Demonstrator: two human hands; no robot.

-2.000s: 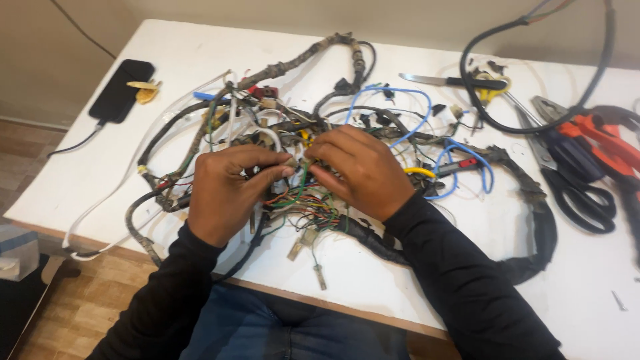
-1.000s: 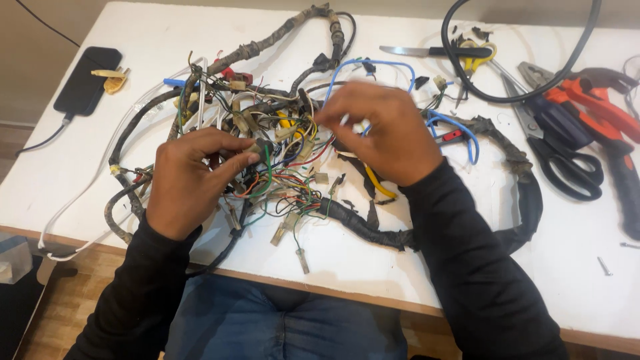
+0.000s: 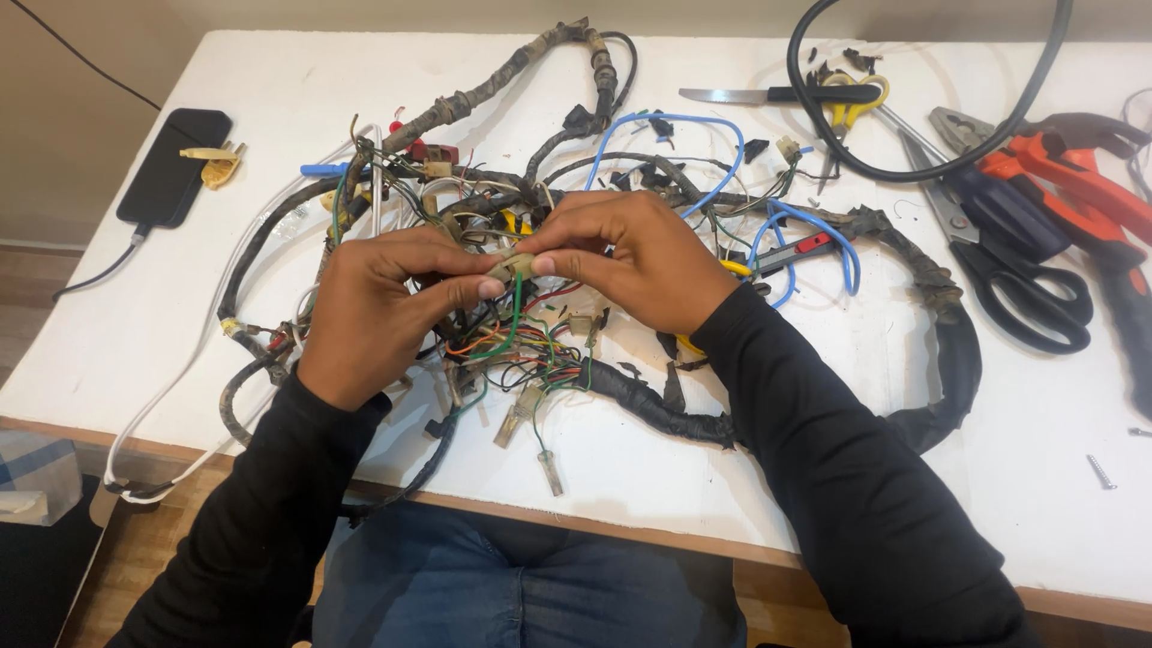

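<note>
A tangled wiring harness [image 3: 661, 405], partly wrapped in dark tape, spreads over the white table. Above its middle, my left hand [image 3: 387, 301] and my right hand [image 3: 639, 256] meet at a small pale plastic connector [image 3: 517, 266], pinched from both sides between thumbs and fingertips. A green wire [image 3: 517, 315] runs down from the connector into a bundle of colored wires. Nearer the front edge, a clear connector [image 3: 550, 472] lies on the table at the end of a thin green wire. My fingers cover part of the held connector.
At the left lies a phone [image 3: 175, 166] with a cable plugged in. On the right are a knife [image 3: 778, 94], yellow-handled scissors [image 3: 841, 112], black-handled scissors [image 3: 1026, 292], orange-handled pliers [image 3: 1071, 180], a hammer [image 3: 1129, 315] and a screw [image 3: 1100, 472]. A black cable loop [image 3: 918, 175] hangs over the tools.
One second ago my right hand was raised apart from my left. It has come down and in, and its fingertips now grip the connector beside my left fingertips.
</note>
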